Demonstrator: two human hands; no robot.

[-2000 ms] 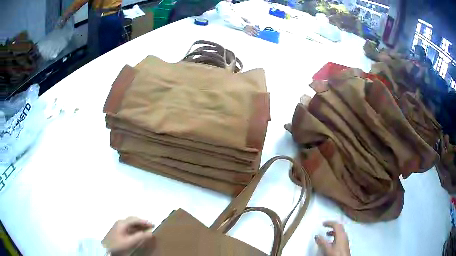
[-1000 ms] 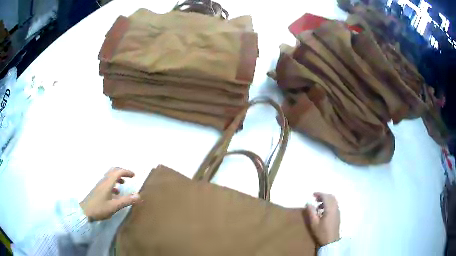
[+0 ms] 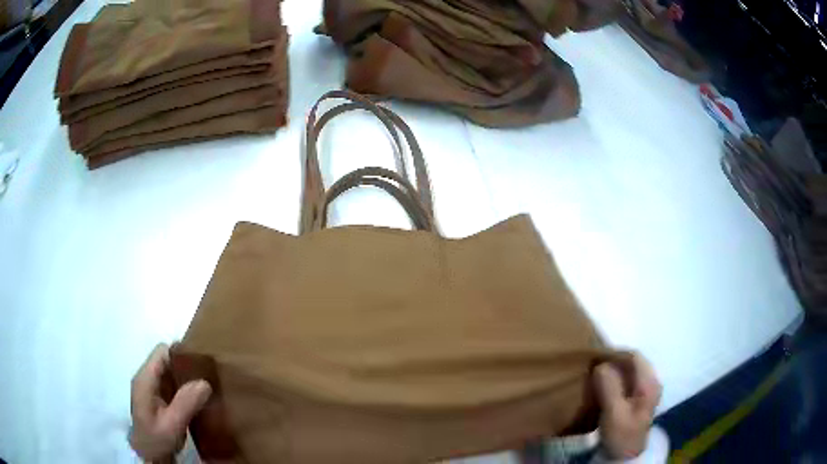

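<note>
A brown tote bag (image 3: 381, 290) lies in front of me on the white table, its two loop handles (image 3: 367, 104) pointing away. Its lower part bends along a crosswise crease, with a darker patch at the bottom left corner. My left hand (image 3: 168, 408) grips the bag's left edge at this crease, thumb on top. My right hand (image 3: 626, 403) grips the right edge at the same height, thumb on the fabric. The fingers under the cloth are partly hidden. The bag's bottom edge runs near the picture's lower rim.
A squared stack of folded bags (image 3: 181, 82) is at the upper left of the white table (image 3: 136, 245). A loose pile of brown bags (image 3: 462, 59) is at the top middle. More brown bags (image 3: 789, 208) are at the far right, beside a dark floor with a yellow line (image 3: 744, 408).
My hands have gone from beside the bag's upper corners to gripping its lower side edges. The bag now lies straighter, with a crosswise crease. The view has turned right and down.
</note>
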